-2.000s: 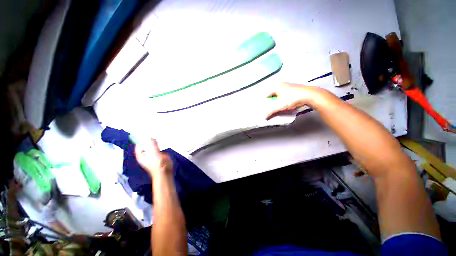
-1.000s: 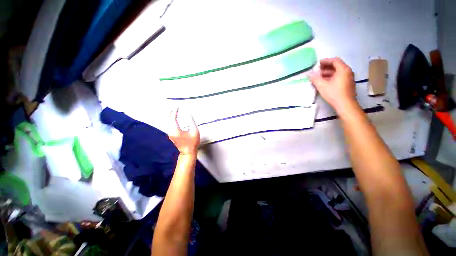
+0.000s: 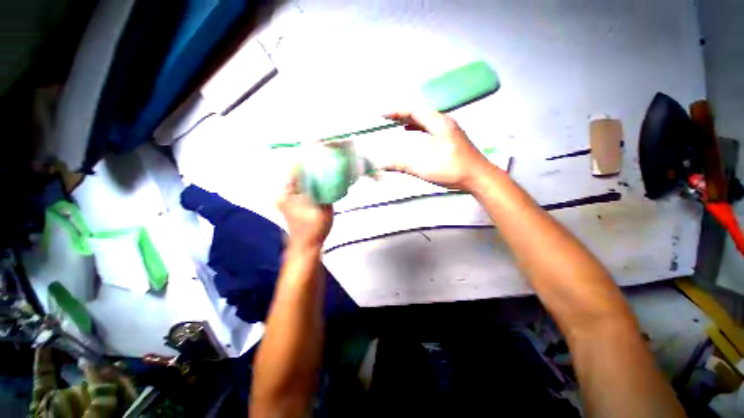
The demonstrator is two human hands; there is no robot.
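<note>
My left hand (image 3: pixel 306 219) holds a blurred pale green and white piece (image 3: pixel 329 173), seemingly a pattern template; its full outline is unclear. My right hand (image 3: pixel 440 155) is just right of it over the white table, fingers apart; whether a fingertip touches the piece cannot be told. A long white template with a green end (image 3: pixel 463 85) lies flat behind my hands, partly covered by them. Another long white shape (image 3: pixel 424 214) with dark curved edges lies in front, nearly lost against the table.
A dark iron (image 3: pixel 665 145) with a red hose stands at the right end, beside a tan block (image 3: pixel 605 147). Navy cloth (image 3: pixel 253 249) bunches at the table's left edge. A white folded piece (image 3: pixel 239 77) lies back left. Green-edged white pieces (image 3: pixel 122 257) lie at left.
The lower green-ended template has left its flat place; a green-white piece now shows at my left hand. My right hand has moved left towards it.
</note>
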